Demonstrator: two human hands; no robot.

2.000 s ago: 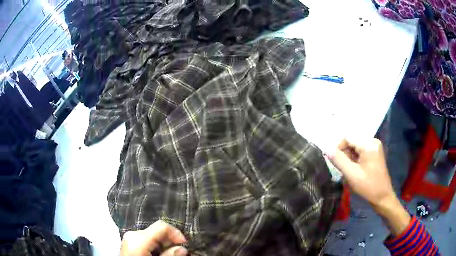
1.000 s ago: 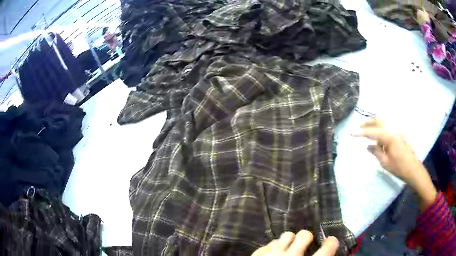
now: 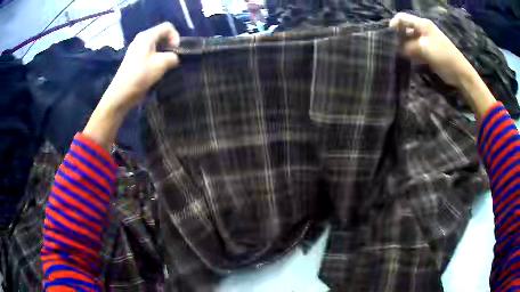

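Note:
The dark brown plaid garment [image 3: 256, 120] is held up and stretched between my hands, with its top edge running nearly straight across. My left hand [image 3: 153, 54] pinches its upper left corner. My right hand [image 3: 419, 40] grips its upper right corner. A plaid flap or band hangs down near the right side of the held part. More of the garment hangs and spreads below and to the right. The picture is slightly blurred. No snips can be seen.
Navy garments [image 3: 80, 85] lie at the left. A plaid pile [image 3: 134, 228] lies at the lower left. More crumpled plaid cloth [image 3: 479, 51] lies at the far right. The white table [image 3: 291, 271] shows below the garment. Dark clothes hang at the back.
Both hands have moved up and apart, lifting the garment from the table. My right hand, empty before, has taken hold of its edge. The blue-handled snips seen earlier are out of sight.

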